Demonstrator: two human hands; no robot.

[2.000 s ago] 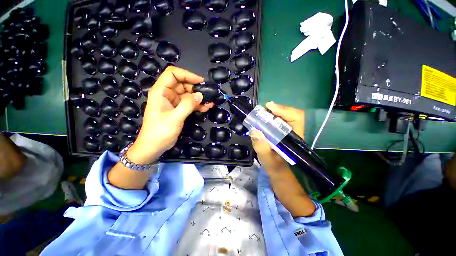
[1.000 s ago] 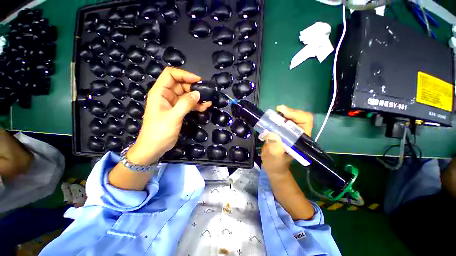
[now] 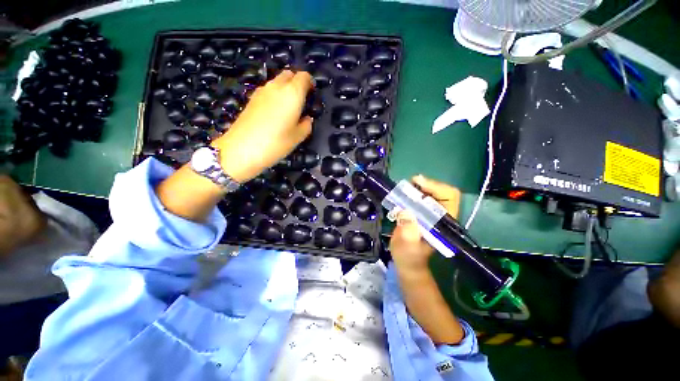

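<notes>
The black parts tray (image 3: 395,97) lies in front of me with rows of glossy black plastic parts (image 3: 345,116). My left hand (image 3: 270,123) is over the tray's upper middle, palm down; its fingertips are among the parts, and what they touch is hidden. My right hand (image 3: 414,237) is closed around the black dispensing syringe (image 3: 468,255) at its clear sleeve (image 3: 411,203). The syringe's blue needle tip (image 3: 358,168) points up-left over the right columns of the tray. The green adapter cap (image 3: 504,286) is at its rear end.
A pile of similar black parts (image 3: 71,85) lies left of the tray. To the right are a crumpled white wipe (image 3: 464,103), a white cable (image 3: 493,138), the black controller (image 3: 570,138) and a desk fan (image 3: 526,13). People sit at both sides.
My left hand has moved up and away from the needle, over the tray; the part it pinched no longer shows. My right hand still holds the syringe. The view takes in more of the bench's far side.
</notes>
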